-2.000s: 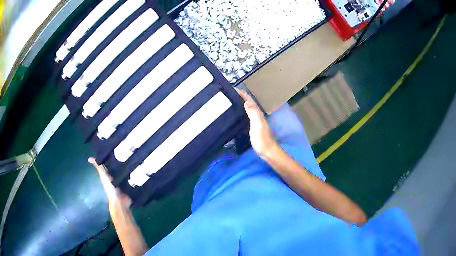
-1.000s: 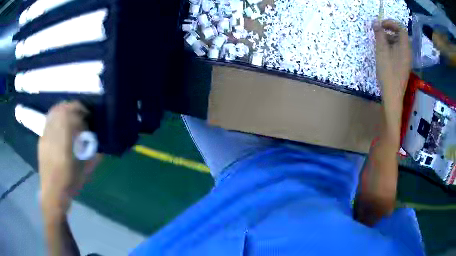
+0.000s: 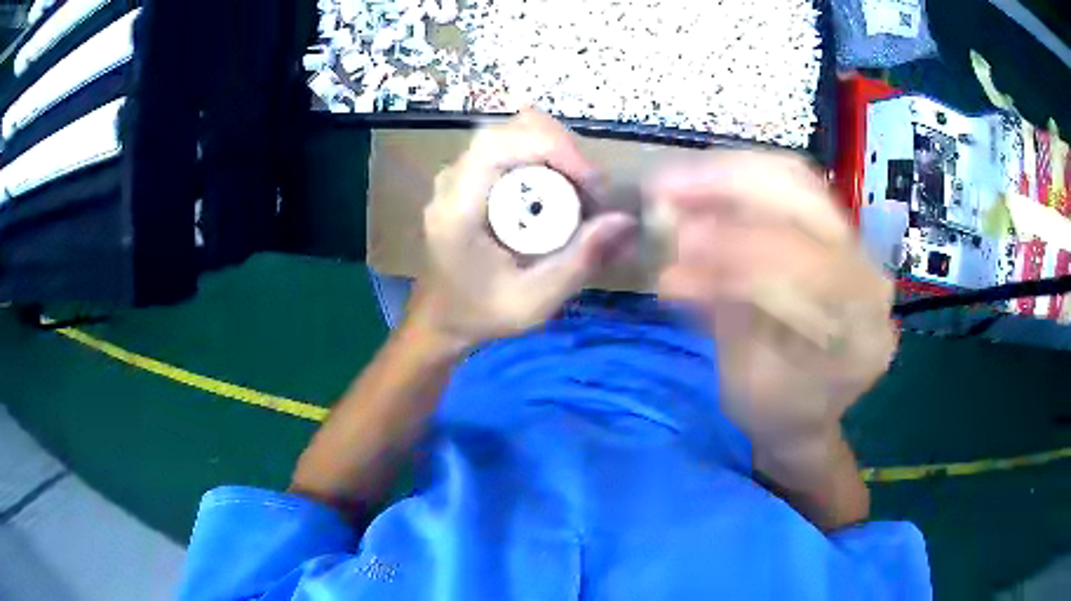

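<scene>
My left hand point(image 3: 505, 252) is closed around a white tube point(image 3: 534, 210), whose round end faces the camera and shows a dark centre hole and small marks. My right hand point(image 3: 775, 264) is just to the right of it, blurred, with its fingers bent together near my left thumb. A small blurred pale thing shows at its fingertips, too unclear to name. The hands are apart or nearly touching; I cannot tell which.
The parts tray point(image 3: 658, 132) with heaps of white pieces lies ahead, behind the cardboard sheet point(image 3: 393, 200). The black product tray point(image 3: 71, 186) with white tubes is at left. The screw feeder point(image 3: 940, 194), on its red base, is at right, below a plastic bag point(image 3: 878, 26).
My left hand has come from the product tray to the centre, holding the white tube end up. My right hand has left the heap of small pieces and moved beside it.
</scene>
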